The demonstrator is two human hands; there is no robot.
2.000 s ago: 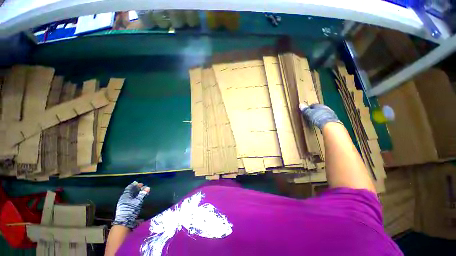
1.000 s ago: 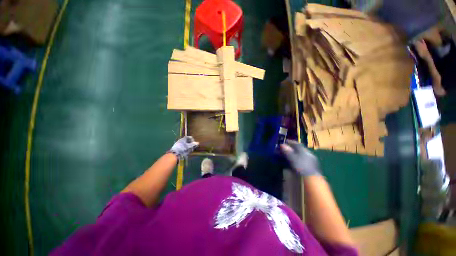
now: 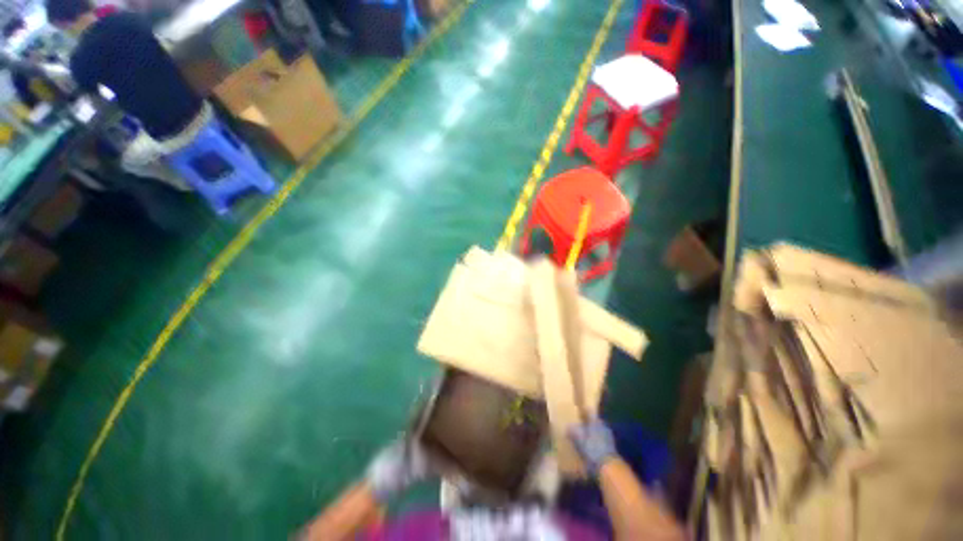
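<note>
An open scrap box (image 3: 480,431), dark inside, stands in front of me at the bottom centre. Flat cardboard pieces (image 3: 480,322) lie across its far side. A long cardboard strip (image 3: 551,343) runs over them towards me. My right hand (image 3: 593,444), in a grey glove, is closed at the near end of this strip; blur hides the exact finger hold. My left hand (image 3: 398,470), gloved and blurred, is at the left edge of the box, and its fingers are unclear.
Overlapping cardboard strips (image 3: 861,359) lie on the bench at right. A red stool (image 3: 584,201) with a yellow strap stands beyond the box, with more red stools behind. A carton (image 3: 283,106), a blue stool (image 3: 220,164) and a seated person (image 3: 137,79) are at upper left.
The view has swung up and left, showing more floor and stools. My right hand has moved from beside the bench to the strip over the box. The strip's near end now reaches closer to me.
</note>
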